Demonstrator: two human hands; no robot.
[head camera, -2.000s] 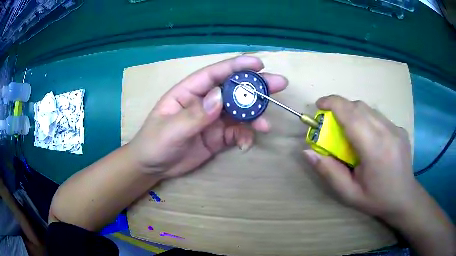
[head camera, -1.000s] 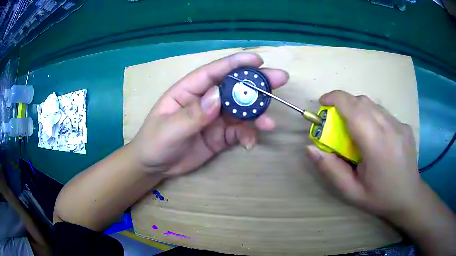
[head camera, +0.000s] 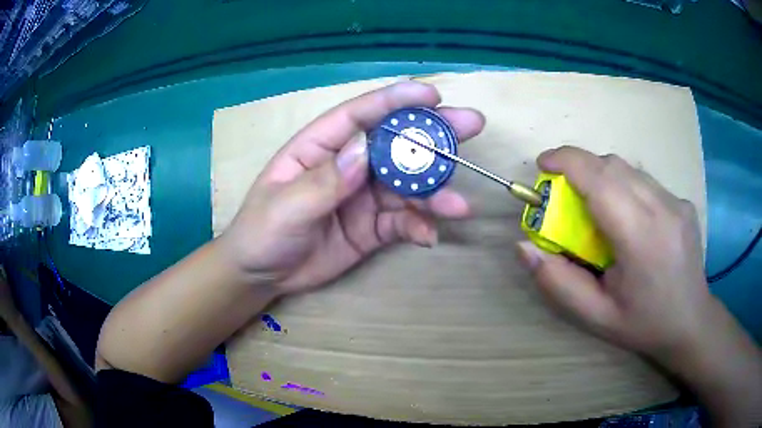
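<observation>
My left hand (head camera: 313, 196) holds a round black wheel (head camera: 412, 177) by its rim between thumb and fingers, face up to the camera. The wheel has a ring of small white dots and a pale centre. My right hand (head camera: 639, 242) is closed around a yellow hand tool (head camera: 571, 221). A brass collar (head camera: 526, 194) and a thin silver rod (head camera: 480, 170) stick out of its front. The rod crosses in front of the wheel's face, and its tip is near the upper left dots. Whether the tip touches the wheel I cannot tell.
A tan cardboard mat (head camera: 468, 334) with blue and purple stains lies under both hands on the green bench (head camera: 251, 63). White speckled wiping paper (head camera: 113, 201) and translucent bottles (head camera: 38, 209) are at the left. A dark cable (head camera: 737, 266) is at the right. Part of another person (head camera: 38, 359) shows lower left.
The mat and paper have shifted slightly right and the mat's top edge slightly up in the picture. Both hands keep their hold. The rod still lies across the wheel's face, with only small shifts.
</observation>
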